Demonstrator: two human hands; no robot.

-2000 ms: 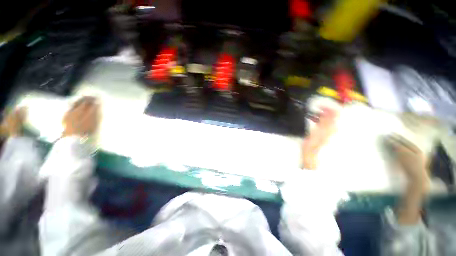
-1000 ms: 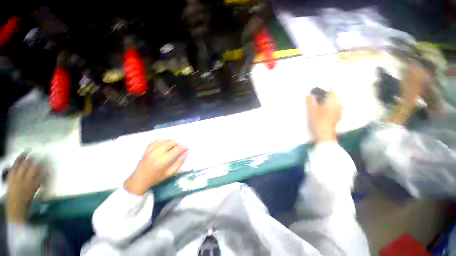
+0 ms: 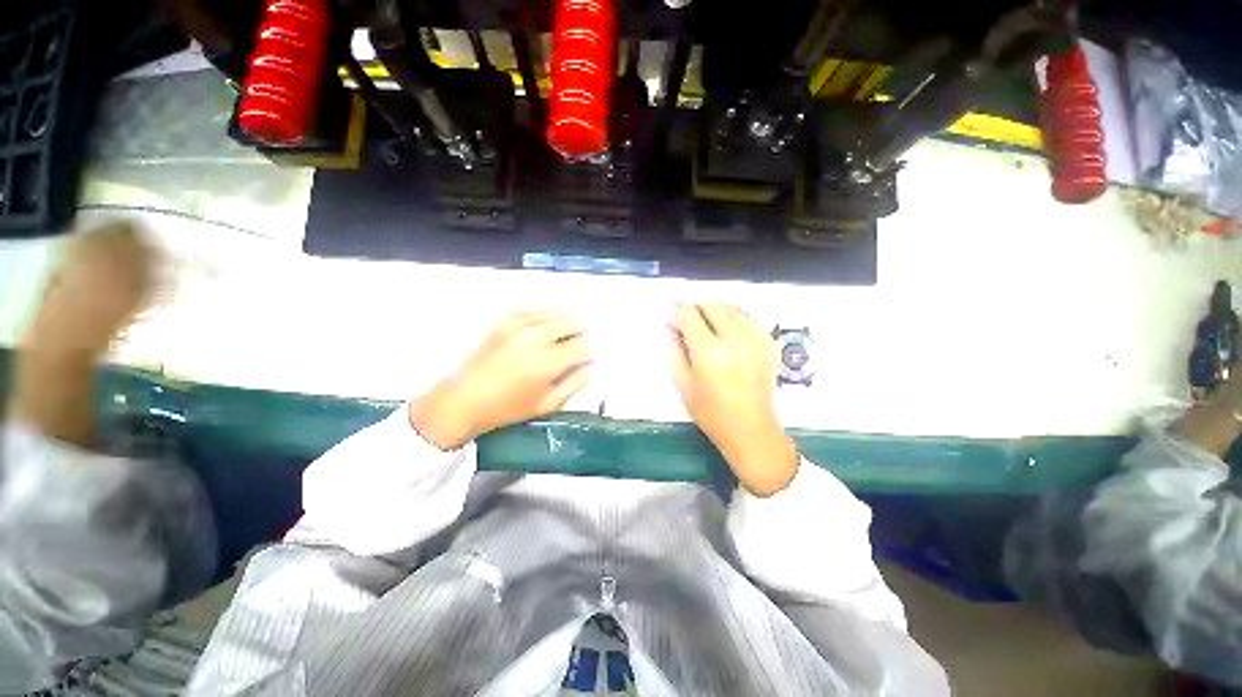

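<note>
My left hand (image 3: pixel 511 375) and my right hand (image 3: pixel 729 375) are over the front of the white bench (image 3: pixel 953 341), a short gap apart, with fingertips curled toward each other. Whether either holds a tiny component cannot be seen. A round black part (image 3: pixel 793 355) with a notched edge lies on the bench just right of my right hand. Behind my hands stands a long black fixture base plate (image 3: pixel 395 238) with a pale label strip. Red toggle clamp handles (image 3: pixel 582 82) rise above it.
A black parts tray (image 3: pixel 30 116) is at the far left. A neighbour's blurred hand (image 3: pixel 96 293) is over the left bench. At the right are black parts (image 3: pixel 1212 341), a clear plastic bag (image 3: pixel 1199 130) and another neighbour's sleeve (image 3: pixel 1171 517). The green bench edge (image 3: pixel 899 460) runs in front.
The view has shifted and is sharper. My right hand held a dark part farther right; now it is beside my left hand, and a round black part lies on the bench.
</note>
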